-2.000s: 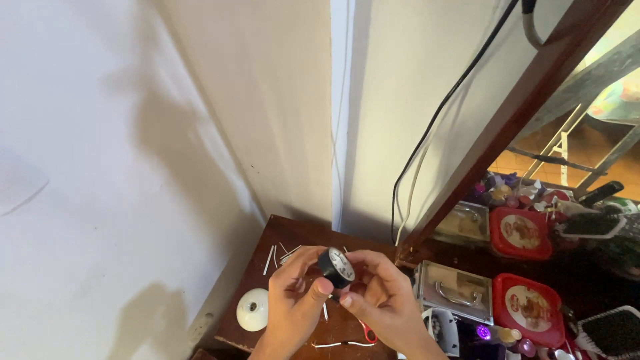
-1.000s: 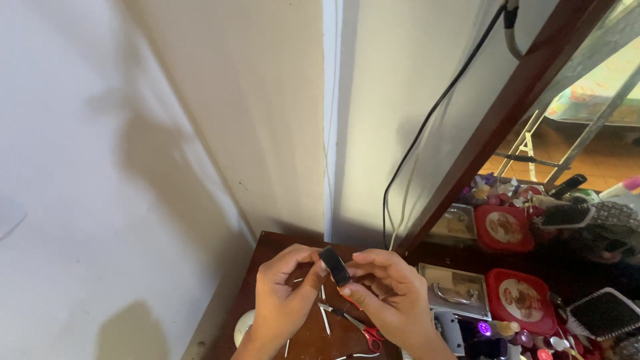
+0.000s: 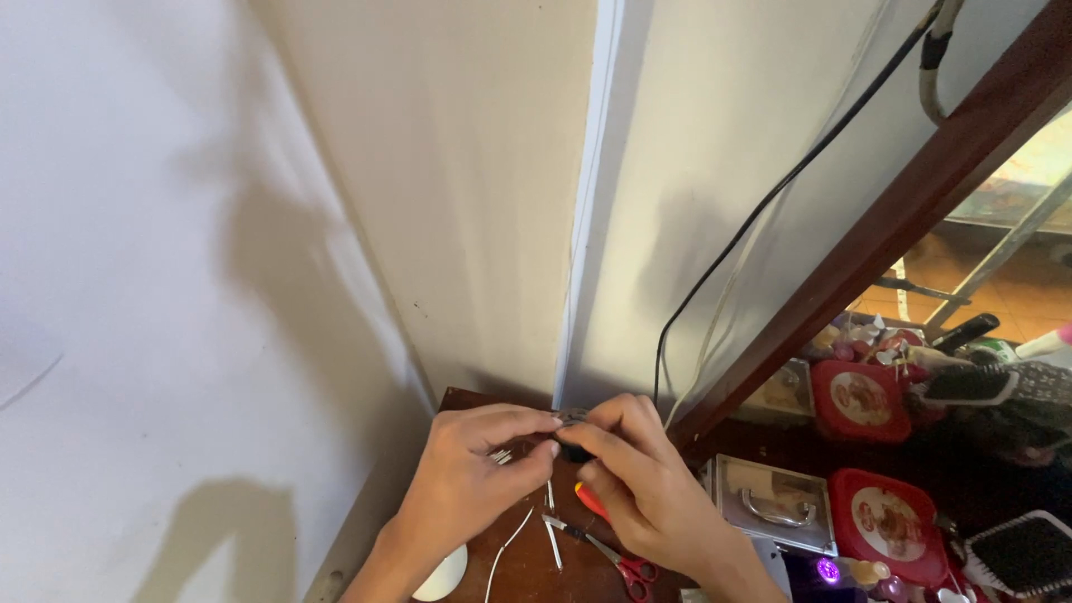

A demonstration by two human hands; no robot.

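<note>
A small round black object (image 3: 574,450) with a lighter face is pinched between my two hands, above the dark wooden tabletop (image 3: 521,578). My left hand (image 3: 469,469) holds its left side with thumb and forefinger. On its right and top are the fingers of my right hand (image 3: 641,477), which hide much of it. Red-handled scissors (image 3: 615,559) lie below my right hand, beside short white wire pieces (image 3: 554,543). A longer white wire (image 3: 501,553) curves at the left. Something red and yellow (image 3: 591,500) shows partly under my right hand.
A round white object (image 3: 441,574) lies partly behind my left wrist. To the right stand a clear-lidded case with a metal handle (image 3: 779,507), a red container (image 3: 888,523) and a hairbrush (image 3: 1017,553). A wood-framed mirror rises behind them. Black and white cables (image 3: 720,260) hang along the wall.
The black object's pale face was toward the view at first, then its dark edge; now my fingers cover most of it. My right fingers have closed in over its top.
</note>
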